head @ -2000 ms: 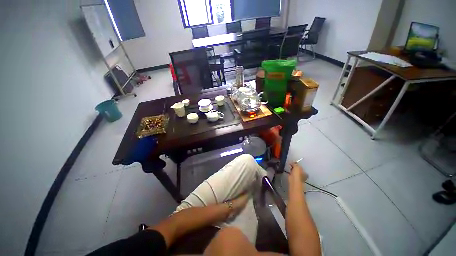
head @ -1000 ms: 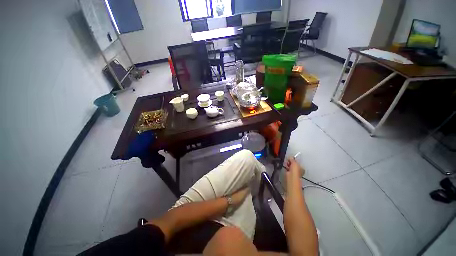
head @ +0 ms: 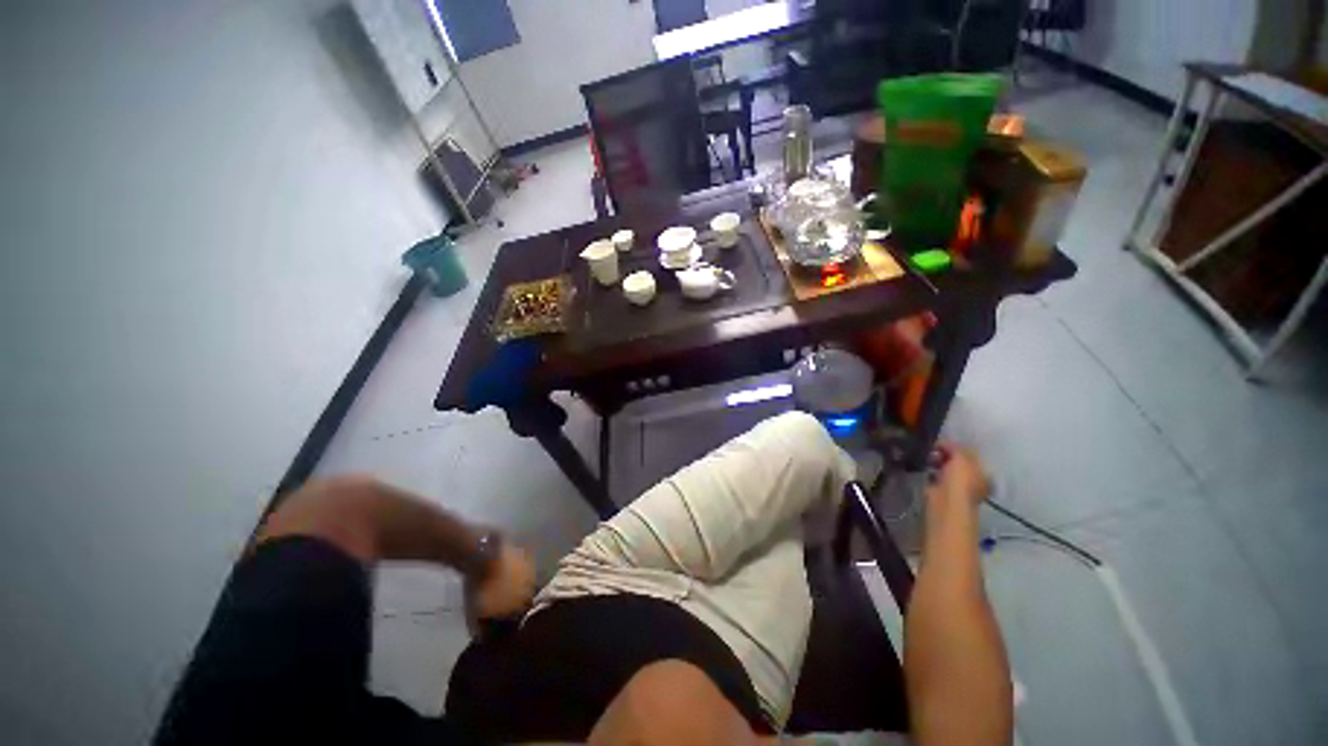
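My right hand [head: 958, 474] is at the right, out beyond the chair's arm. Its fingers are small and blurred, and no white cigarette can be made out in it now. My left hand [head: 503, 583] is at my left hip, beside the light trousers [head: 699, 510], with a watch [head: 488, 547] on the wrist. Its fingers are bent down and partly hidden, so I cannot tell if it holds anything.
A dark tea table [head: 626, 350] stands ahead with a full ashtray [head: 532, 308], a white teapot [head: 701, 281], cups, a glass kettle [head: 823, 226], a green pouch [head: 934, 153] and a gold-brown tin [head: 1046, 204]. A teal bin [head: 436, 267] stands by the left wall.
My left hand has moved from my lap to my left hip. The white stick seen in my right hand earlier no longer shows clearly. The view has turned left and down.
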